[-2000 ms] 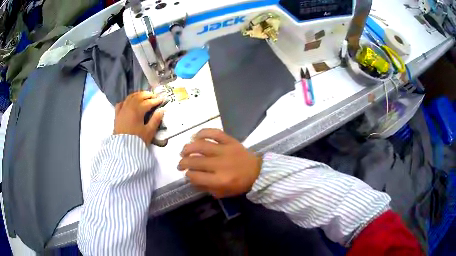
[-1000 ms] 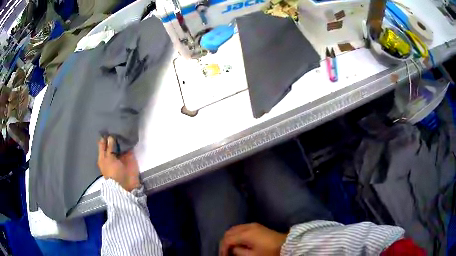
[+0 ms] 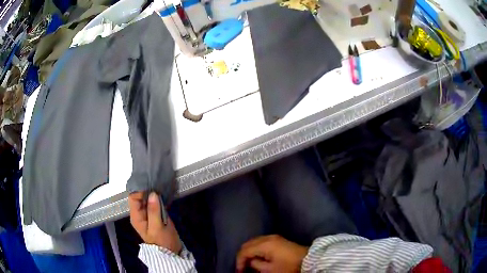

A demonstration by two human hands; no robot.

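Note:
My left hand (image 3: 152, 218) is at the table's front edge, its fingers pinching the lower end of a dark grey garment panel (image 3: 150, 117). That panel runs up the table to the left of the needle area. Larger cut panels (image 3: 69, 128) lie flat at the far left. My right hand (image 3: 272, 255) rests over my lap at the bottom, fingers curled; whether it holds anything cannot be told. The white sewing machine's presser foot area (image 3: 196, 49) shows at the top, beside a blue rounded plastic piece (image 3: 224, 33). A small cut panel (image 3: 291, 58) lies right of the needle plate (image 3: 221, 80).
Thread snips (image 3: 354, 66) lie right of the small panel. A round tray with a yellow-wrapped item (image 3: 425, 42) is at the upper right. A ruler tape (image 3: 299, 137) runs along the front edge. A crumpled grey heap (image 3: 427, 186) hangs at the right, below table level.
My left hand has left the needle area, taken hold of the grey panel and drawn its end right and down to the front edge. My right hand has dropped to my lap. The view has shifted.

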